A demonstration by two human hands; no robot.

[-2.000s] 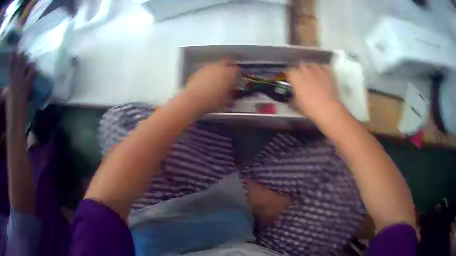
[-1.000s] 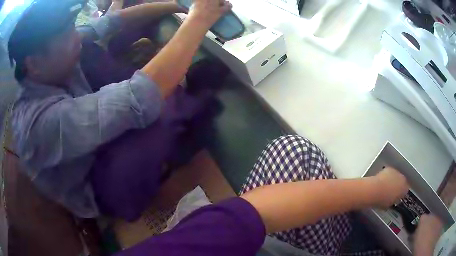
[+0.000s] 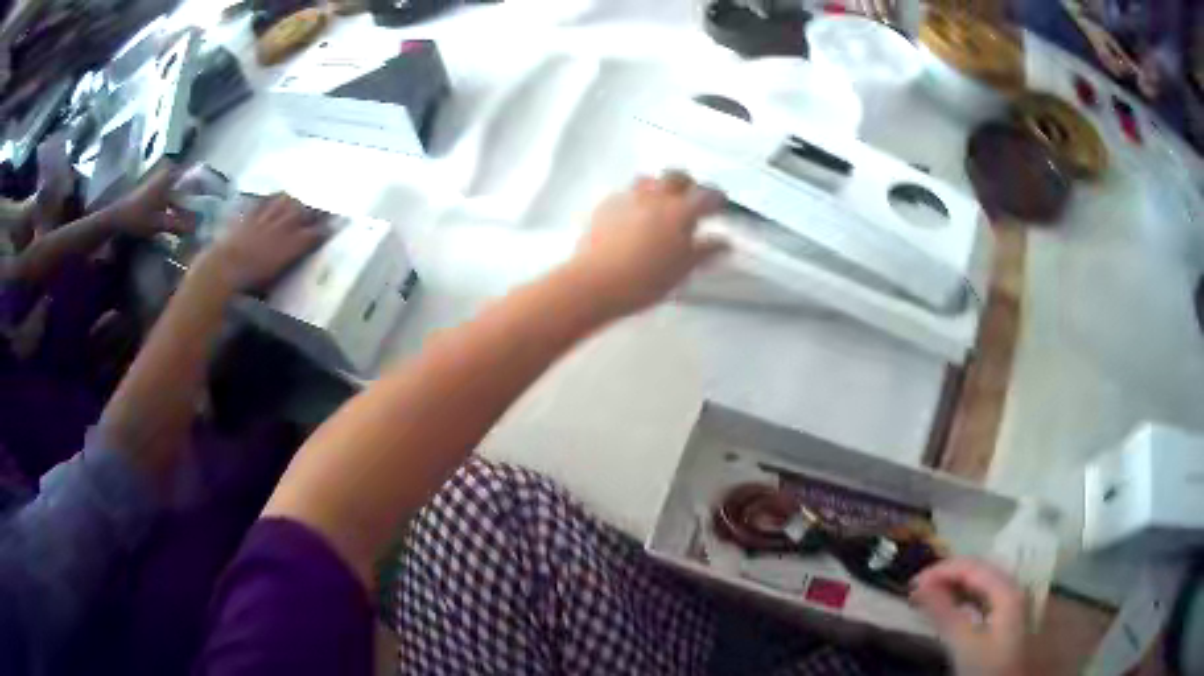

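Note:
An open white retail box (image 3: 687,495) lies at the table's front edge. A cable bundle (image 3: 759,515) with coiled brown and dark wires and a leaflet with a red patch (image 3: 828,592) lie in it. My right hand (image 3: 974,608) is at the box's right end, fingers bent over the near wall; whether it grips anything is unclear. My left hand (image 3: 656,244) is at the left end of a white box insert (image 3: 858,198) with round and rectangular cutouts, fingers apart; contact is unclear. The insert lies tilted on other white pieces.
A neighbour's hand (image 3: 271,244) rests on a white box (image 3: 357,284) at the left. Another open carton (image 3: 357,112) stands farther back. Brown-yellow rings (image 3: 1056,139) and a round tub (image 3: 865,60) are at the far side. A small white carton (image 3: 1149,489) stands at the right.
My left hand has left the retail box and moved out to the insert. My right hand remains at the box. The view has swung back right from the neighbour.

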